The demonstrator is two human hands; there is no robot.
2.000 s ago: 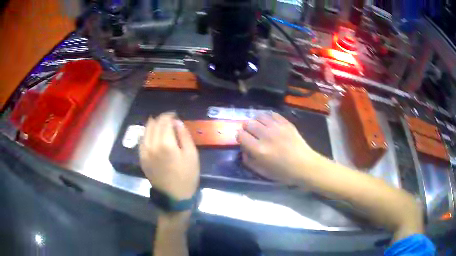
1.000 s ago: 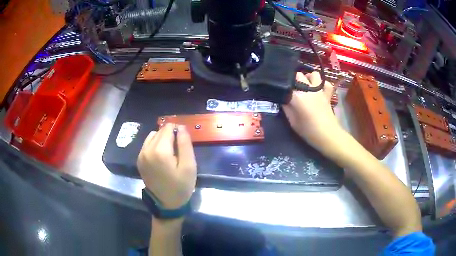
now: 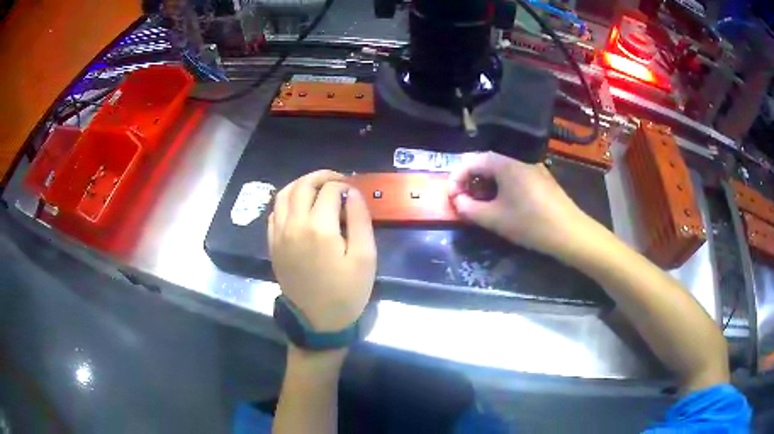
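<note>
An orange-brown carrier block (image 3: 406, 200) with small metal dots lies flat on the black base plate (image 3: 407, 258), in front of the microscope (image 3: 450, 47). My left hand (image 3: 321, 246), with a dark watch, covers the carrier's left end and holds it. My right hand (image 3: 513, 203) is at the carrier's right end, thumb and index finger curled together at its edge. Whether a small part is between those fingertips cannot be told. A silvery label strip (image 3: 424, 159) lies just behind the carrier, partly covered by my right hand.
Red bins (image 3: 106, 174) with small parts stand at the left. One carrier (image 3: 324, 98) lies at the back left, another (image 3: 581, 151) behind my right arm. A carrier stack (image 3: 664, 197) stands at the right, with more carriers (image 3: 755, 212) beyond. A cable (image 3: 586, 93) hangs beside the microscope.
My right hand has come from behind, beside the microscope base, back to the carrier's right end. My left hand now covers more of the carrier's left end. The whole view has shifted.
</note>
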